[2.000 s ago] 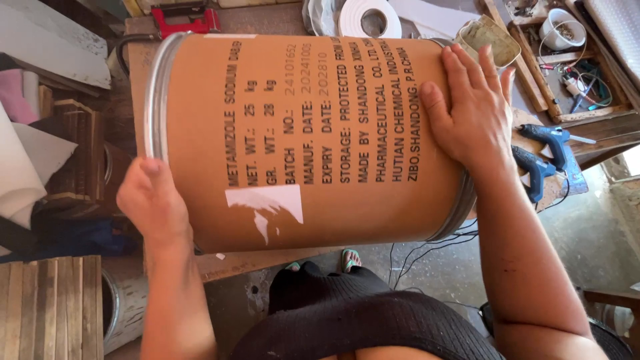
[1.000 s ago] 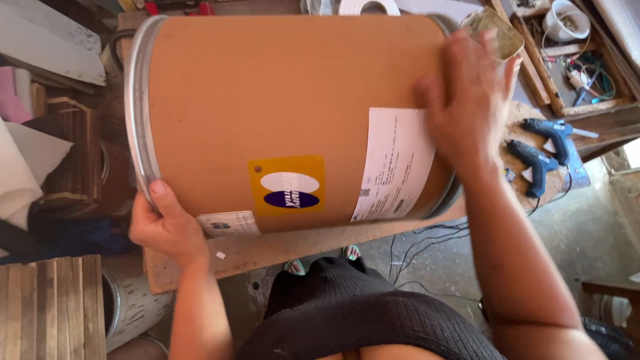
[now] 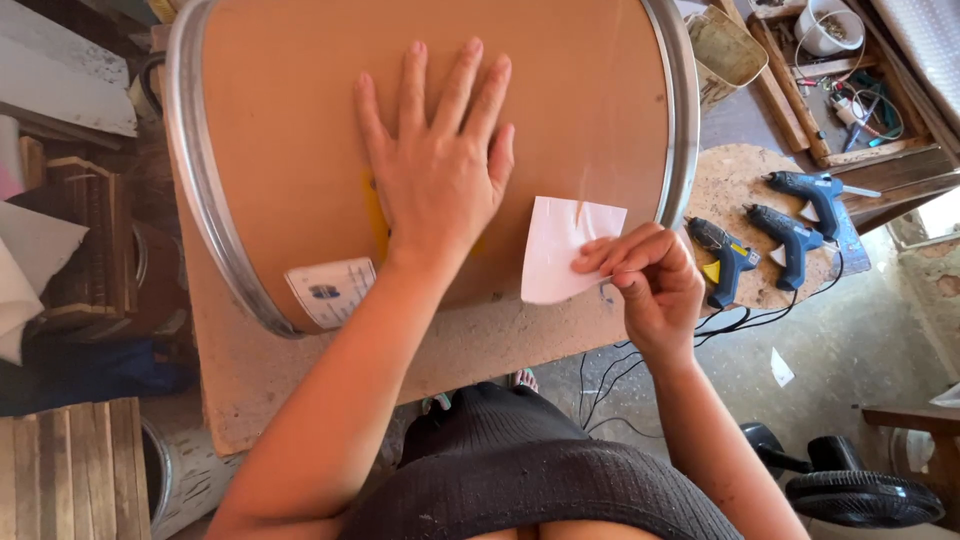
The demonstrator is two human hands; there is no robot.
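Observation:
A brown fiberboard drum [image 3: 300, 135] with metal rims lies on its side on a worktable [image 3: 487, 349]. My left hand [image 3: 442, 150] rests flat on the drum wall, fingers spread, partly covering a yellow label [image 3: 375, 214]. With thumb and fingers my right hand [image 3: 652, 281] pinches the lower right edge of a white paper label [image 3: 562, 240], its blank side showing, near the right rim. Part of that label seems to remain on the drum; how much cannot be told. A smaller white label [image 3: 334, 291] bearing print is stuck near the left rim.
Several blue glue guns [image 3: 799, 244] lie on a round board [image 3: 739, 161] right of the drum, cords hanging down. Behind them are a dirty plastic container [image 3: 724, 56] and a wooden tray [image 3: 874, 154] with tools. A black fan [image 3: 862, 495] stands lower right, wooden slats [image 3: 71, 472] lower left.
The drum has turned, and the white label's printed face no longer shows. My left hand has moved from the left rim onto the drum wall; my right hand has come down to the label and taken its edge.

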